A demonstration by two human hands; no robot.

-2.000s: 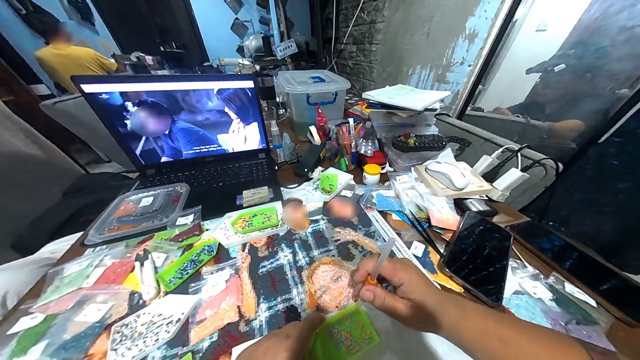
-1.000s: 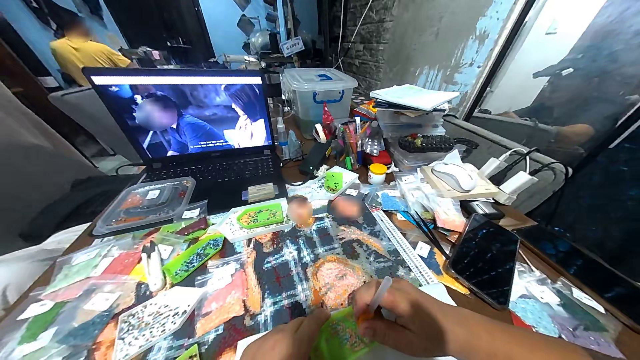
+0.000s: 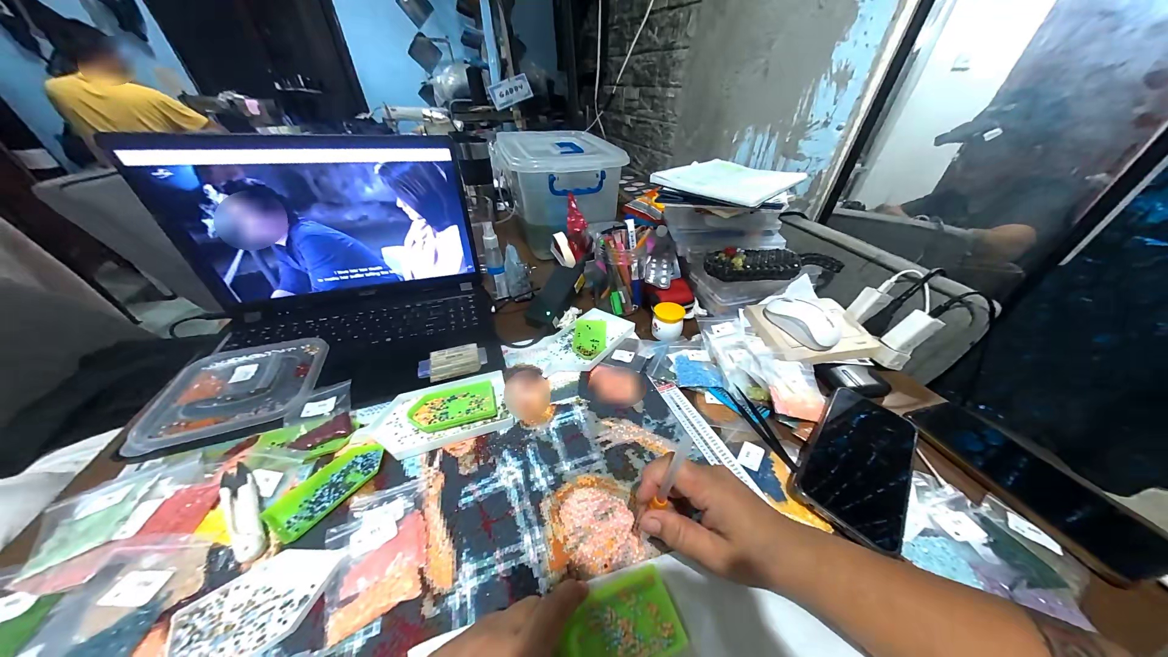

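My right hand (image 3: 707, 520) pinches a diamond painting pen (image 3: 672, 474) with a clear shaft and an orange part, its tip down by the pink, bead-covered patch of the diamond painting canvas (image 3: 493, 493). My left hand (image 3: 525, 625) grips the left edge of a green plastic tray (image 3: 630, 616) holding small mixed-colour beads, at the canvas's lower edge. White paper (image 3: 730, 611) lies under the tray and right forearm. Left of the hands are a long green tray (image 3: 324, 493) and a white tray (image 3: 251, 607) of beads; another green tray (image 3: 453, 405) rests on a white one behind.
An open laptop (image 3: 310, 237) and a lidded clear container (image 3: 228, 392) stand at the back left. Bead bags (image 3: 164, 511) cover the left side. A phone (image 3: 856, 470), mouse (image 3: 803, 321), yellow-lidded jar (image 3: 668, 321) and pen cup (image 3: 625, 269) are rightward. A person in yellow (image 3: 119, 100) is in the background.
The pen has gone from over the green tray to the pink patch of the canvas. My left hand still holds the tray.
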